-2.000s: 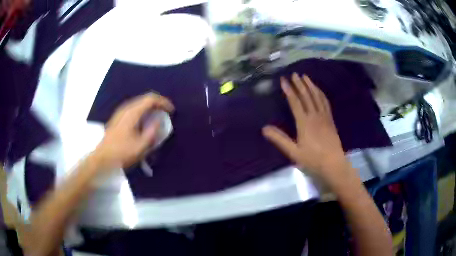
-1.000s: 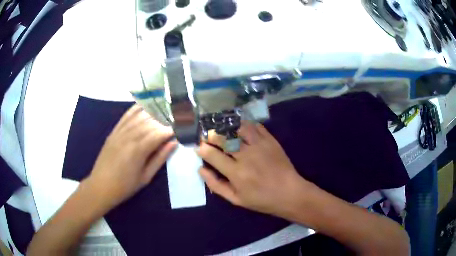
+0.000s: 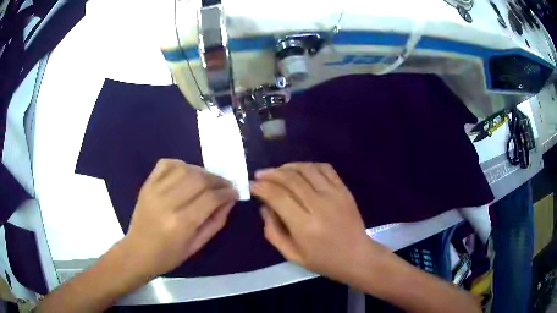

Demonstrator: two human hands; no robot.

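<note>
A dark purple garment panel point(image 3: 378, 140) lies flat under the sewing machine head point(image 3: 366, 52). A white rectangular patch point(image 3: 223, 147) lies on it, its far end under the needle area. My left hand point(image 3: 183, 211) rests on the panel, fingertips pressing the left side of the patch's near end. My right hand point(image 3: 308, 214) lies just right of that end, fingertips on the panel at the patch's edge. The presser foot and needle are too small and covered to make out.
Yellow and black snips point(image 3: 490, 126) and scissors with black loop handles point(image 3: 519, 143) lie at the table's right. A printed ruler scale point(image 3: 510, 166) runs along the front edge. Dark and white cut pieces point(image 3: 21, 183) are at the left. A blue bin point(image 3: 512, 244) stands at lower right.
Both hands have moved back toward me from the needle area to the patch's near end. The patch and panel have shifted away from me in the view. The camera view has also shifted.
</note>
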